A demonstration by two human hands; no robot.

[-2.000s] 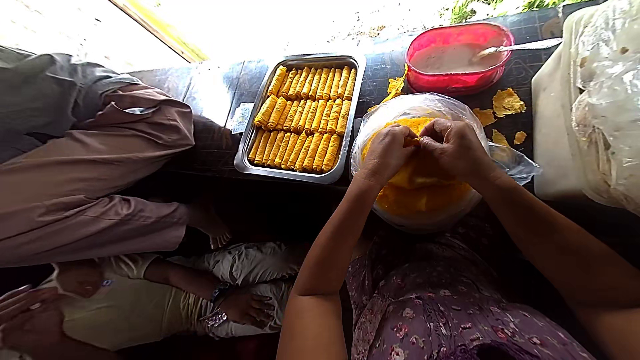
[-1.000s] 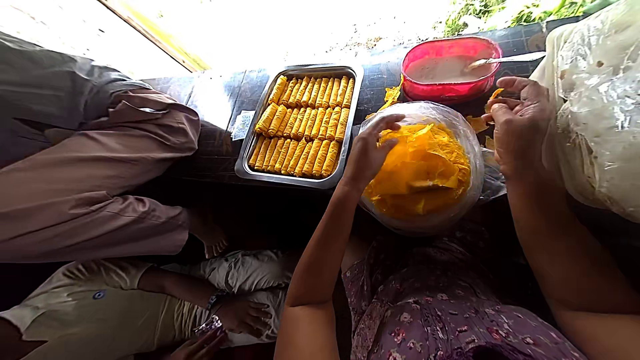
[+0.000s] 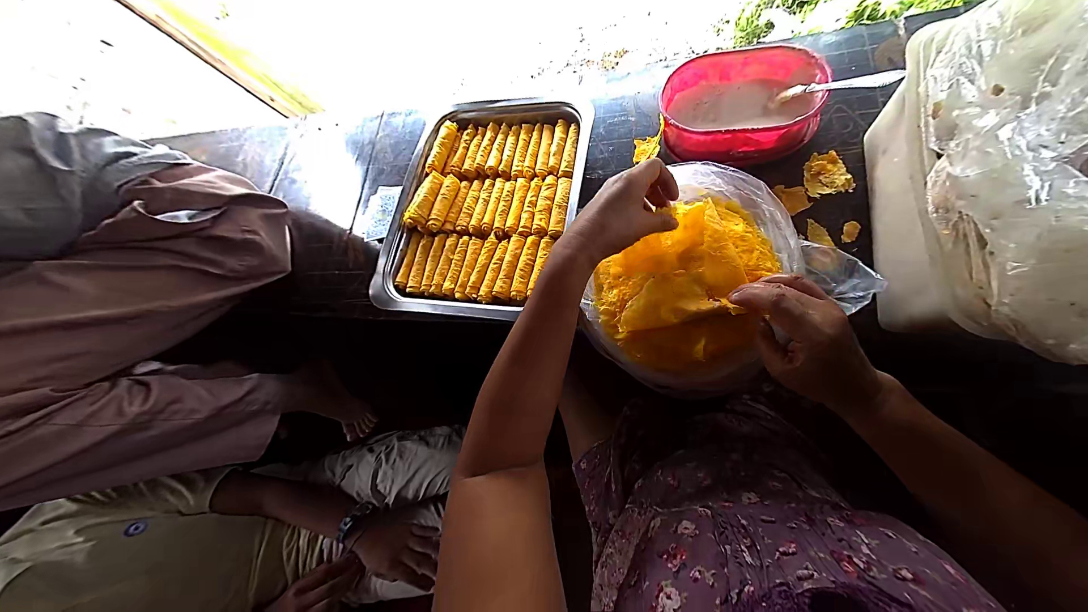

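Between both hands a thin yellow sheet [image 3: 680,272] is stretched over a plastic-lined round bowl [image 3: 786,225] of yellow sheets. My left hand [image 3: 629,204] pinches its upper left edge, and my right hand [image 3: 803,331] pinches its lower right edge. Left of the bowl lies a metal tray [image 3: 387,285] holding rows of yellow rolls [image 3: 489,204]. Behind the bowl is a red oval plastic tub [image 3: 739,140] with a cloudy brownish liquid, a spoon [image 3: 841,83] resting in it. Torn yellow scraps [image 3: 826,174] lie on the dark surface beside the bowl.
A pale container [image 3: 892,195] with a clear plastic bag [image 3: 1011,187] stands at the right. A small printed packet [image 3: 380,212] is by the tray's left edge. Two other people sit at the left; one's hands [image 3: 395,548] are at the lower left, near the dark table [image 3: 327,246].
My right hand has come back from the scraps near the red tub to the bowl. The yellow sheet is now held between both hands; a second ago my left hand was over the bowl's left side.
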